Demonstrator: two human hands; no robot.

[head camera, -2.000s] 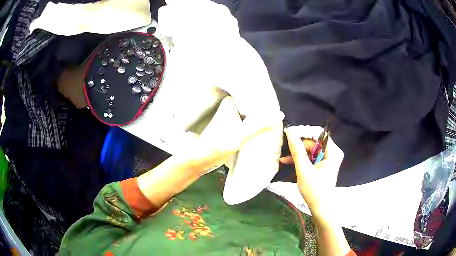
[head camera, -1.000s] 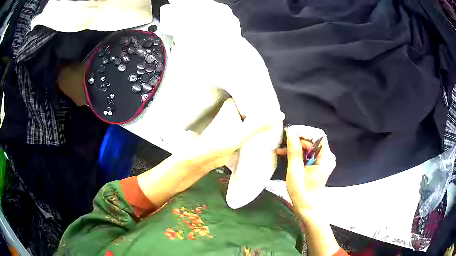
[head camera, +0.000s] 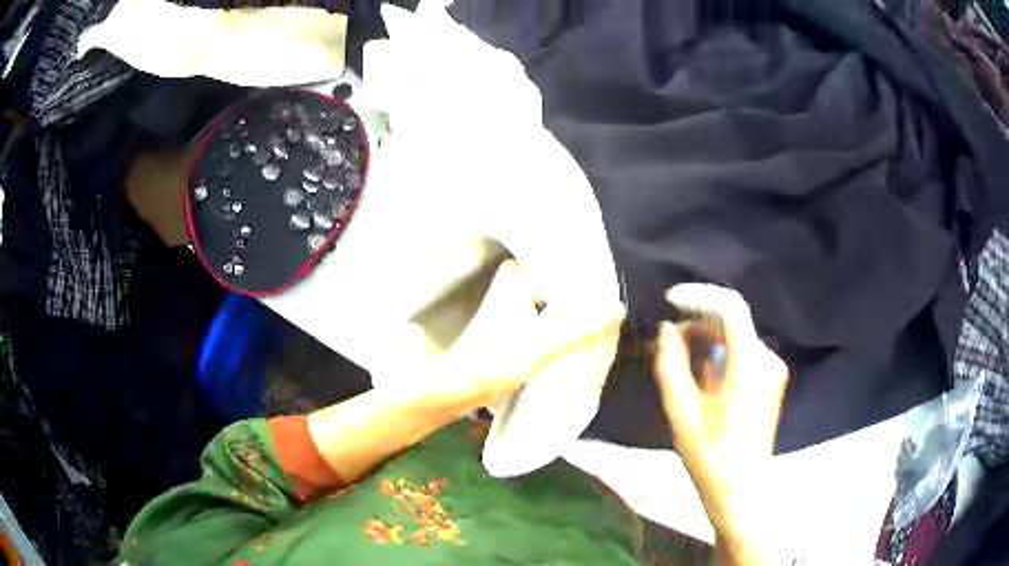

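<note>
My left hand (head camera: 515, 348) grips the folded white cuff (head camera: 553, 409), its fingertips at the cuff's right edge. My right hand (head camera: 725, 387) is to the right of the cuff, apart from it and blurred, fingers curled. The small snips (head camera: 716, 357) show as a dark and blue blur in its palm. No needle or thread can be made out. The dark garment (head camera: 763, 232) lies behind my right hand. The round black button tray (head camera: 252, 210) with a red rim is at the left, with several loose buttons (head camera: 300, 219) on it.
A separate white strip (head camera: 221, 44) lies above the tray. A white sheet (head camera: 835, 486) is at the lower right, beside a crinkled clear plastic bag (head camera: 929, 453). Patterned garments (head camera: 89, 254) are piled at the left and also at the right edge.
My right hand has moved right and slightly down, away from the cuff, and is now blurred. My left hand still holds the cuff. The tray sits slightly lower in view.
</note>
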